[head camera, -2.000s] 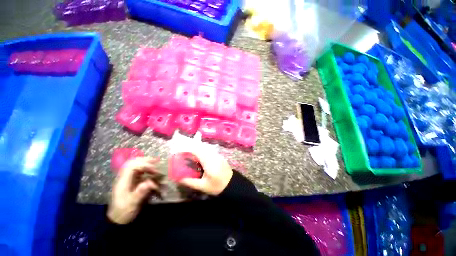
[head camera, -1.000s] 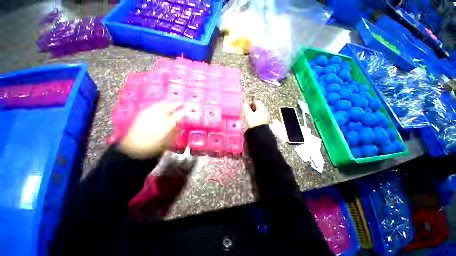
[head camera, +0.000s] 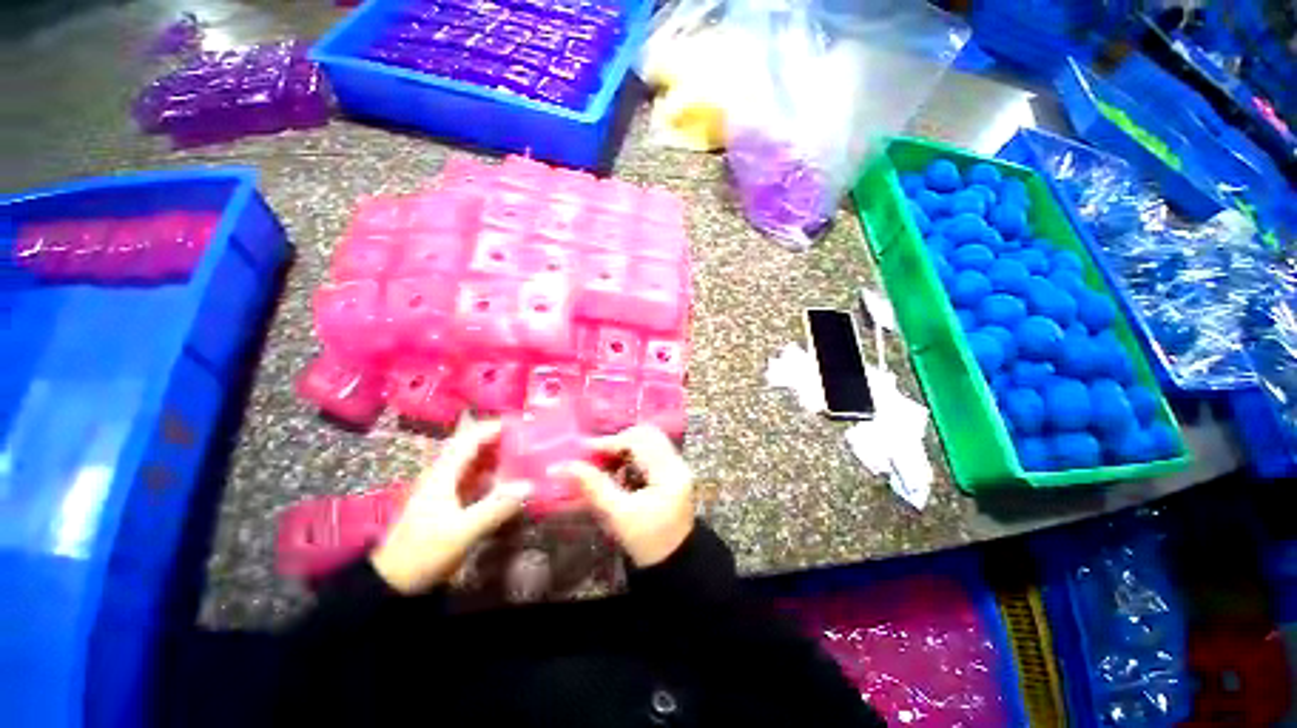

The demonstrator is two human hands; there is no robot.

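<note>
A glossy pink cube (head camera: 542, 452) is held between my two hands just in front of the big pink stack. My left hand (head camera: 452, 505) grips its left side. My right hand (head camera: 644, 491) grips its right side; something small and dark shows in that hand, too blurred to name. The stack of pink cubes (head camera: 498, 270) lies on the speckled bench, with round dimples in many faces. A short row of pink cubes (head camera: 339, 529) lies near me, partly hidden by my left hand and sleeve.
A blue tray (head camera: 256, 242) at left holds a pink row. A blue tray of purple cubes (head camera: 491, 64) stands behind. Bags with purple contents (head camera: 780, 178) lie at the back. A phone (head camera: 839, 364) rests on crumpled paper (head camera: 893, 441), beside a green crate (head camera: 946, 377) of blue balls.
My hands were apart over the stack and at its right side; they have come together near me around a pink cube. The near pink row is now in clearer view.
</note>
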